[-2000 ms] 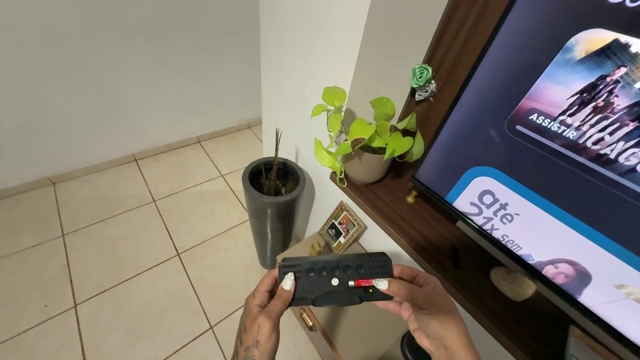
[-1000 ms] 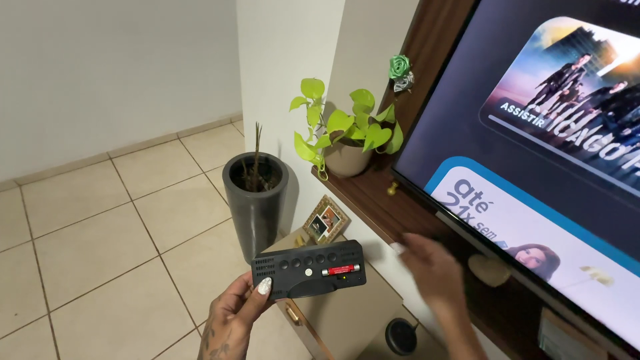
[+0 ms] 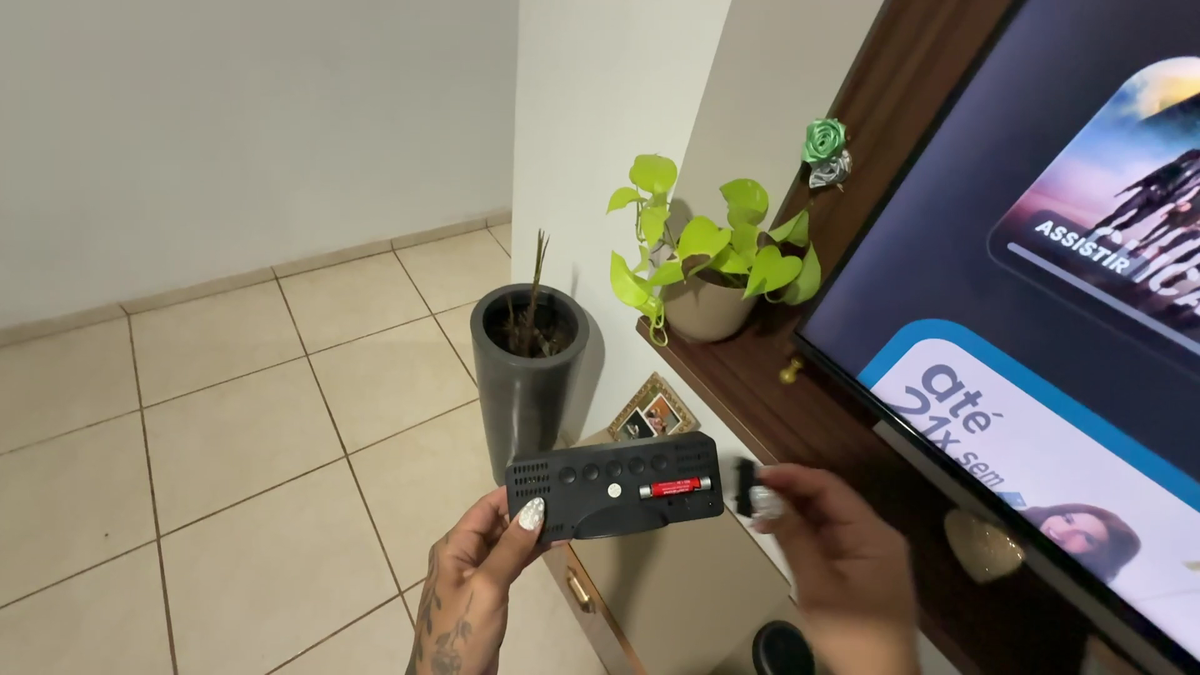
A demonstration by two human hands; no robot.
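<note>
My left hand (image 3: 478, 572) grips the left end of a black plastic device (image 3: 591, 473), its thumb on the face that shows a row of round buttons and vent slots. A red battery (image 3: 675, 487) lies in the open compartment near the device's right end. Just right of the device, my right hand (image 3: 834, 553) pinches a small black piece (image 3: 745, 486), seemingly the battery cover, between thumb and fingers. The piece and the device are apart. The right hand is slightly blurred.
A dark wooden shelf (image 3: 844, 441) bears a potted plant (image 3: 708, 305) beside a large television (image 3: 956, 253). Below stand a tall grey planter (image 3: 525, 394), a small picture frame (image 3: 656, 408) and a beige cabinet (image 3: 656, 591). A round black object (image 3: 783, 647) is at the bottom.
My right hand was on the device, then away to its right; now it is near the device's right end with the small black piece showing. The left hand has kept its hold.
</note>
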